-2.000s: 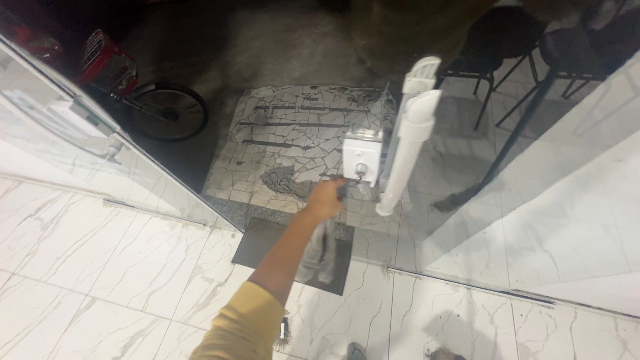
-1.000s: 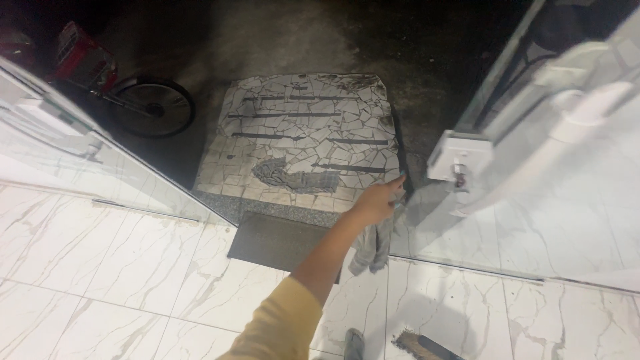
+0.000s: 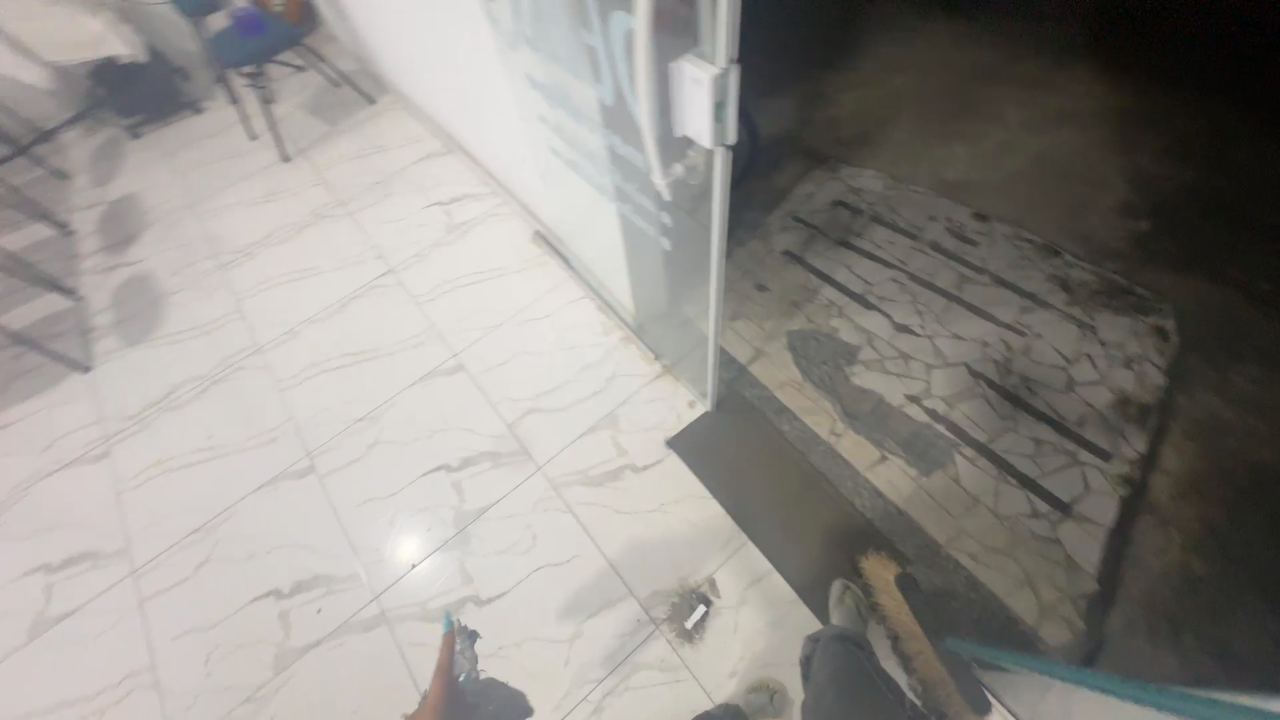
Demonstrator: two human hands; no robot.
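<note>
My left hand shows only in part at the bottom left edge, blurred, with a small turquoise tip at its upper end. Dark grey, crumpled-looking material lies beside or behind it; whether the fingers hold anything cannot be told. My right hand is out of view. At the bottom right, a broom head with tan bristles rests by my shoe, over the edge of the dark doormat. A turquoise pole runs to the right from near it. A small heap of dark debris with a white scrap lies on the tiles, left of my feet.
A glass door with a white lock box stands at the doorway's left side. Outside lies a cracked-tile slab with dark strips and a grey patch. Chairs stand at the upper left on the marble-look floor.
My left hand was at a door lock, then beside the doorway; now it is low at the left. The right door leaf moved rightward between the earlier frames. The view has turned left.
</note>
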